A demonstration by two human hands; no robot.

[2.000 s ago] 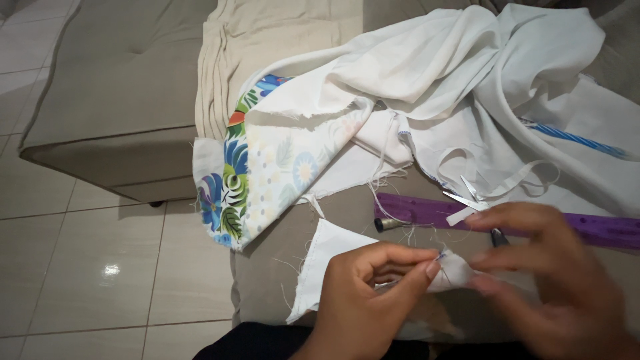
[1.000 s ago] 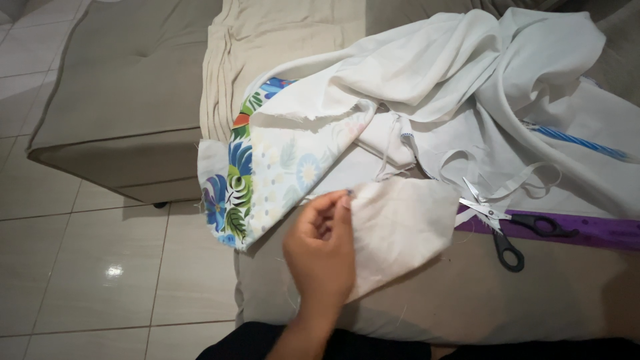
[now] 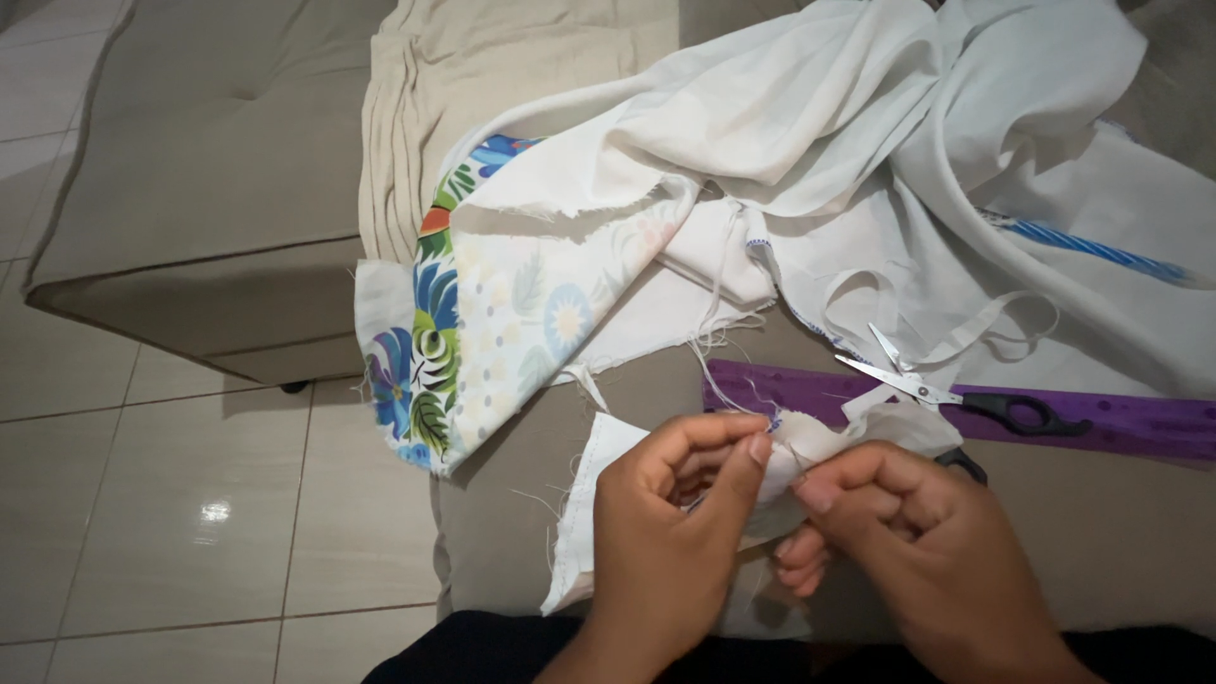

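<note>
A small piece of white fabric (image 3: 807,432) is held between my two hands at the lower middle. My left hand (image 3: 679,518) pinches its edge, where some blue stitching shows, between thumb and index finger. My right hand (image 3: 893,532) pinches something thin at the fabric, perhaps a needle or thread; it is too small to tell. Just beyond my right hand lie scissors (image 3: 917,385) with black handles and spread blades, on a purple ruler-like strip (image 3: 1130,418). Loose white threads (image 3: 708,351) run near my left fingertips. Another white fabric piece (image 3: 589,503) with frayed edges lies beside my left hand.
Large white fabric (image 3: 817,114) with a floral printed part (image 3: 437,332) is heaped across the beige cushion (image 3: 1073,532). A blue twisted-pattern stick (image 3: 1092,249) rests on it at right. Pleated beige cloth (image 3: 389,161), a grey-beige upholstered block (image 3: 209,190) and tiled floor (image 3: 199,513) are at left.
One second ago my left hand held the white piece spread out and my right hand was out of view. My right hand is now back at the fabric, which is bunched between both hands.
</note>
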